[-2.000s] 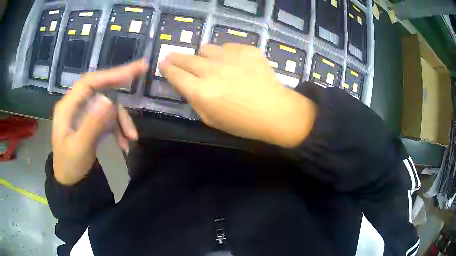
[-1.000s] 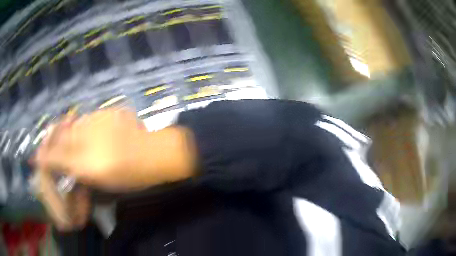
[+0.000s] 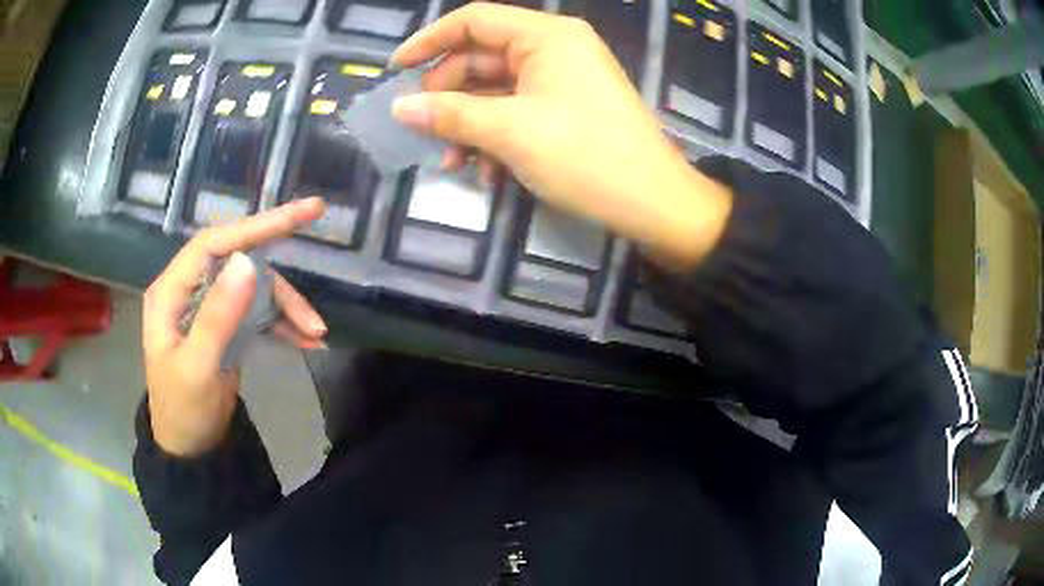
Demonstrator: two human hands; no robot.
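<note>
My right hand [image 3: 538, 115] pinches a grey adhesive sheet [image 3: 393, 124] between thumb and fingers, above the tray's front row. The sheet hides part of the frames under it. My left hand [image 3: 218, 321] is in front of the tray's near left edge and holds a greyish stack of sheets [image 3: 248, 315] in its palm, under the thumb. Black phone frames [image 3: 235, 143] with yellow strips lie in the pockets of the milky blister tray [image 3: 435, 300]. A frame in front of my right hand has a bright grey-white rectangle [image 3: 450, 206] on it.
The tray lies on a green-topped bench [image 3: 69, 137]. An open cardboard box [image 3: 1002, 263] stands at the right. Small pale yellow scraps [image 3: 877, 82] lie by the tray's upper right. A red object [image 3: 52, 321] is on the floor side at the left.
The view swung right and back. My right hand has risen from the front-row frame and now holds a grey sheet clear of the frames. My left hand stays at the left, low.
</note>
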